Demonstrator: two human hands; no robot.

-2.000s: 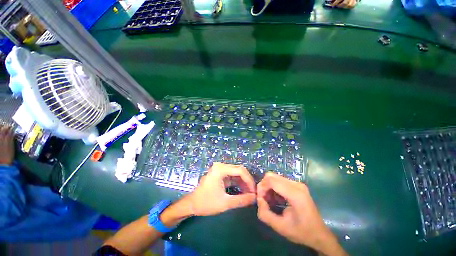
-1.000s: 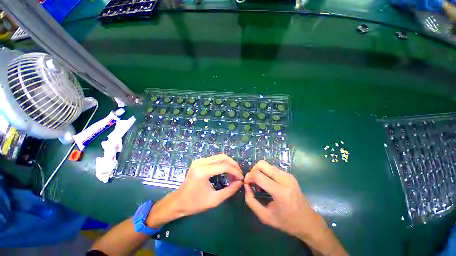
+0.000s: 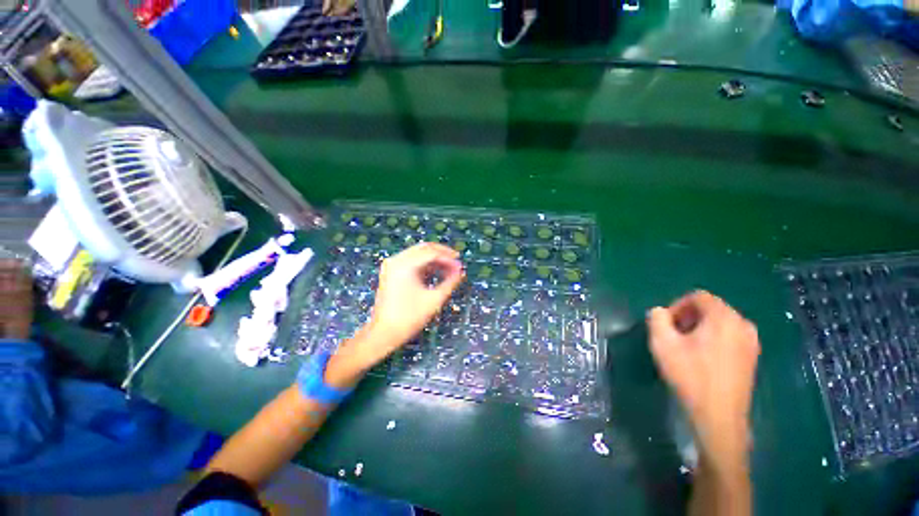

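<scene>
The clear blister tray (image 3: 504, 388) lies in front of me with a grid of small units; the far rows show yellow-green round faces, the nearer ones look dark and silvery. My left hand (image 3: 405, 300) is over the tray's middle-left part, thumb and index fingertips together; whether a unit is between them cannot be told. My right hand (image 3: 710, 353) is right of the tray, fingertips pinched low over the bench; anything in them is too small to see. No pile of pale bits shows; the right hand covers that area.
A second blister tray (image 3: 867, 353) lies at far right. A white fan (image 3: 151, 197), grey post (image 3: 217, 131), tube (image 3: 242, 270) and crumpled tissue (image 3: 267, 312) stand or lie at left. A black compartment tray (image 3: 312, 40) is at the far side. A blue sleeve (image 3: 91, 423) shows at left.
My hands have parted. The left moved forward over the tray; the right moved right, to where the pale bits lay. The tray's near edge now sits tilted, its right end nearer to me.
</scene>
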